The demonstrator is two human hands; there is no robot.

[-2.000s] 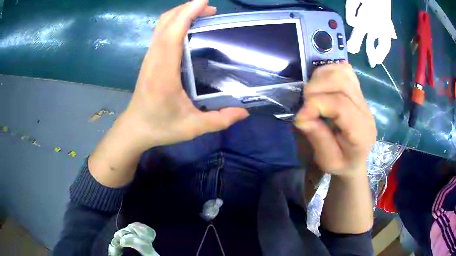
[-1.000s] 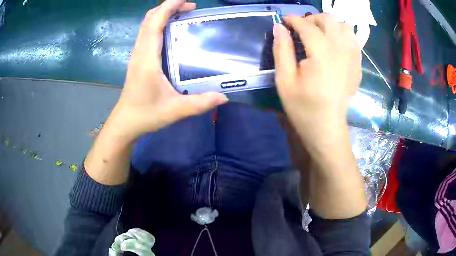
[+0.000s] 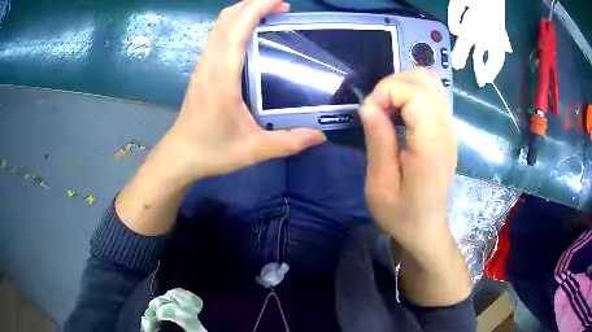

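The grey-silver video speaker (image 3: 337, 119) is held tilted above my lap, its wide dark display (image 3: 292, 84) facing me. My left hand (image 3: 227, 117) holds its left end, with fingers over the top left corner and thumb along the lower edge. My right hand (image 3: 415, 149) is over the display's lower right part, thumb and forefinger pinched together. A faint clear strip, which looks like protective film (image 3: 359, 95), meets those fingertips; its full extent is hard to see. The round dial (image 3: 422, 54) and red button (image 3: 436, 36) show above my right hand.
A white work glove (image 3: 479, 39) and a red tool (image 3: 547, 71) lie on the green bench top (image 3: 84, 58) at right. Orange scissors-like loops (image 3: 589, 119) are at the right edge. Crinkled clear plastic (image 3: 477, 217) is beside my lap.
Since one second ago, my right hand has come down from the unit's right end to the display's lower right, fingertips pinched. The unit has shifted right and its control buttons show again.
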